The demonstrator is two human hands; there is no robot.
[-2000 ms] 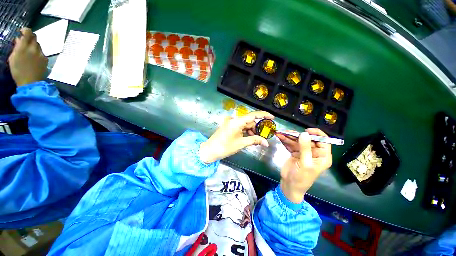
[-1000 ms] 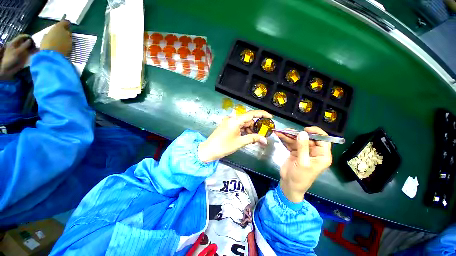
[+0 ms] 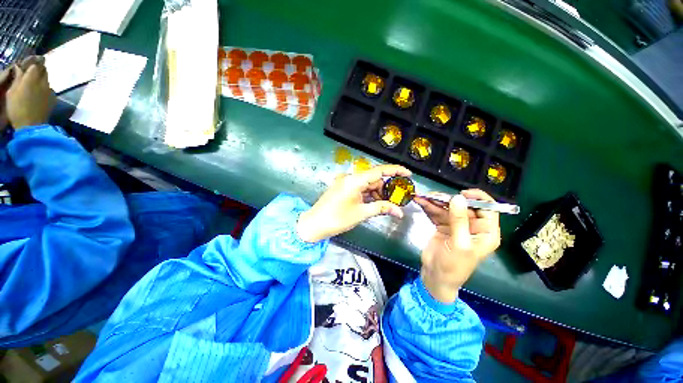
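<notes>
My left hand (image 3: 352,202) holds a round module (image 3: 398,191) by its dark rim, its amber-covered face turned up. My right hand (image 3: 460,232) holds the tweezers (image 3: 479,205) like a pen, and their tip is at the module's right edge. Whether the tip touches the module cannot be told. Amber film pieces (image 3: 362,164) lie on the bench just beyond my left hand. The black blister tray (image 3: 353,116) lies beyond my hands with amber-faced modules in all pockets except the near left one.
A black parts box (image 3: 573,271) of beige bits and a white scrap (image 3: 615,281) lie at right, with another black tray (image 3: 659,239) beyond. A sticker sheet (image 3: 269,81), bagged sheets (image 3: 191,75) and white label sheets (image 3: 111,90) lie left, near another person's hand (image 3: 30,93).
My hands, the module and the tweezers have barely moved. The neighbour's arm has drawn back left, uncovering the label sheets that it covered one second ago.
</notes>
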